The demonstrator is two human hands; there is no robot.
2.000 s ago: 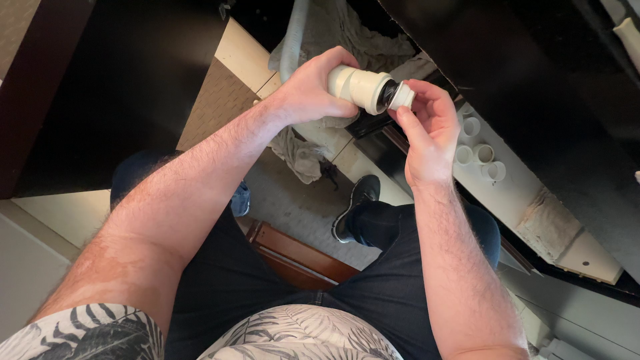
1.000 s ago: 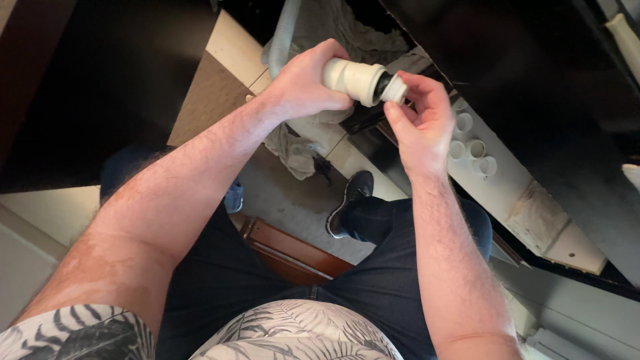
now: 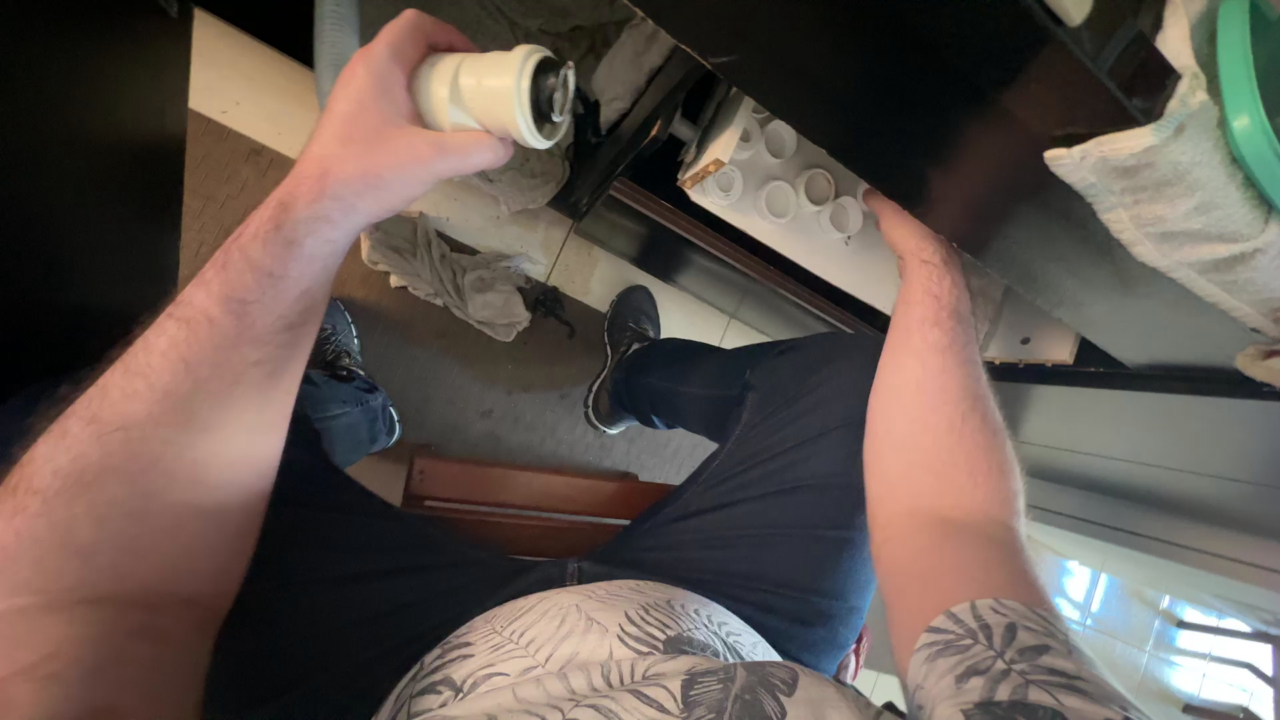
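Observation:
At the upper left, my left hand (image 3: 385,130) grips a cream plastic pipe fitting (image 3: 480,95), which lies roughly level. Its right end shows a black inside and a thin clear or shiny piece at the rim. My right hand (image 3: 908,230) reaches to a pale drawer or shelf board at the upper right, beside several white plastic rings (image 3: 776,201). Its fingertips are partly hidden behind the dark panel's edge, near one more white piece, so whether they hold it cannot be told.
Crumpled grey rags (image 3: 450,275) lie on the floor below the fitting. A dark glossy panel (image 3: 860,90) overhangs the board. At the far right are a cloth (image 3: 1180,190) and a green plastic rim (image 3: 1250,95). A grey hose (image 3: 336,45) runs behind my left hand.
My right hand has left the end of the fitting and moved right to the white rings. The white piece it held at the fitting is no longer seen there. My left hand still holds the fitting.

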